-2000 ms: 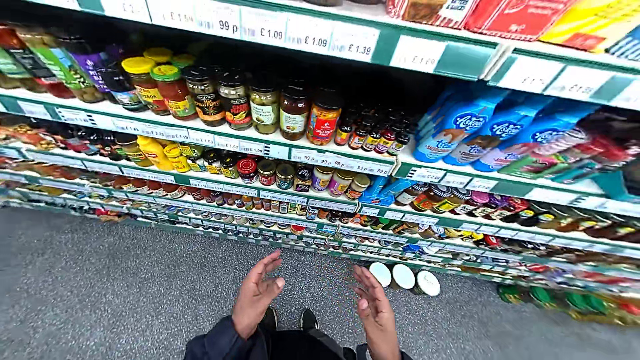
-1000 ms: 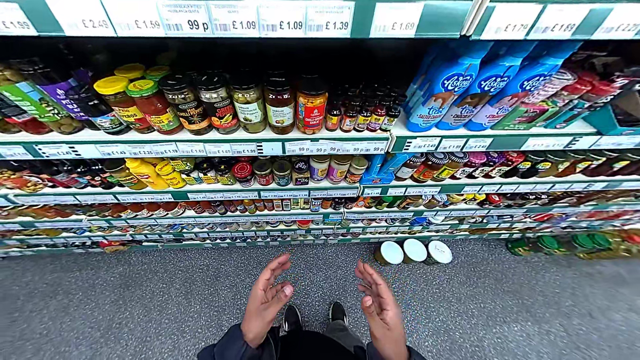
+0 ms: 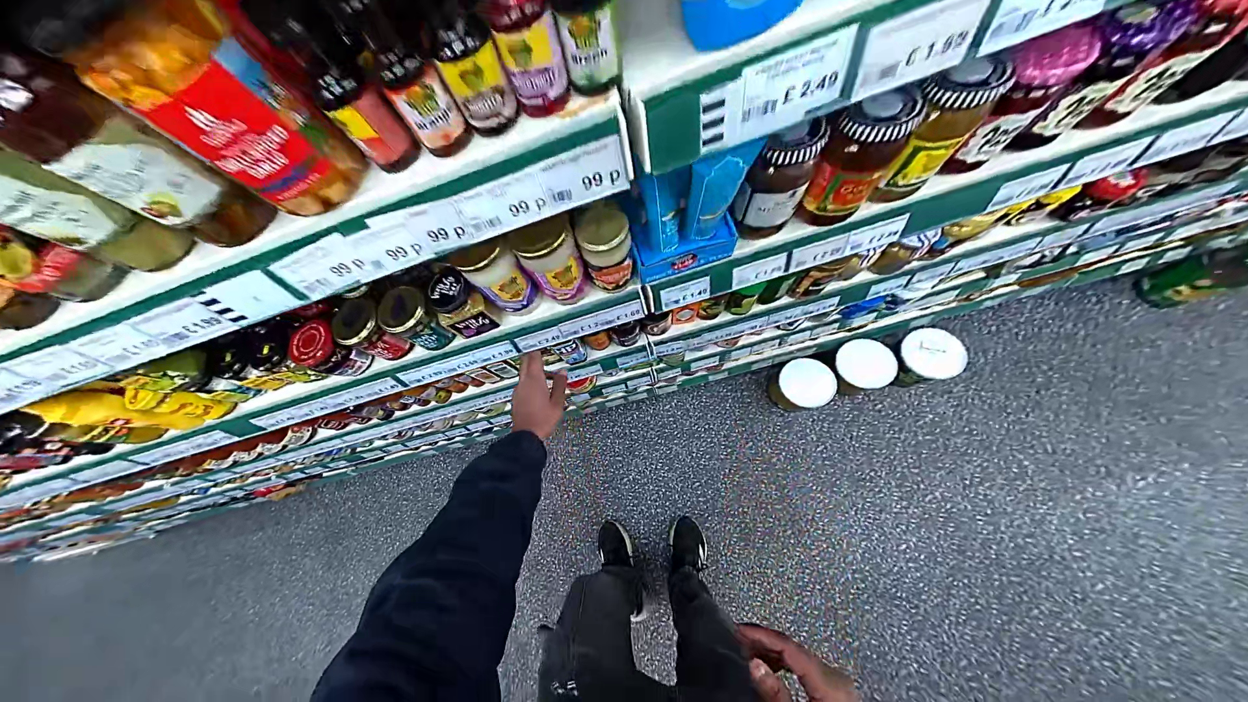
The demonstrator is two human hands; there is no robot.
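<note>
My left hand (image 3: 538, 398) reaches out to a lower shelf, its fingertips at or just in front of the shelf's price strip (image 3: 582, 326); whether they touch it I cannot tell. Nothing shows in that hand, and its index finger and thumb are apart. Small jars with dark and gold lids, among them a dark-lidded jar (image 3: 455, 304), stand on the shelf above the fingers. Low at the bottom edge, partly cut off, my right hand (image 3: 795, 665) hangs beside my right leg with curved fingers; its palm side is partly hidden.
Several white-lidded tubs, one of them a white-lidded tub (image 3: 866, 365), stand on the speckled floor (image 3: 741, 468) by the shelf base. Glass bottles and a large red-labelled jar (image 3: 234, 117) fill the upper left shelf. A blue display box (image 3: 687, 249) stands at the shelf joint. My shoes (image 3: 688, 544) are below.
Both hands were raised, palms facing each other. My left hand has since reached forward to the shelves, and my right hand has dropped to my side. The view is now closer to the shelves and tilted.
</note>
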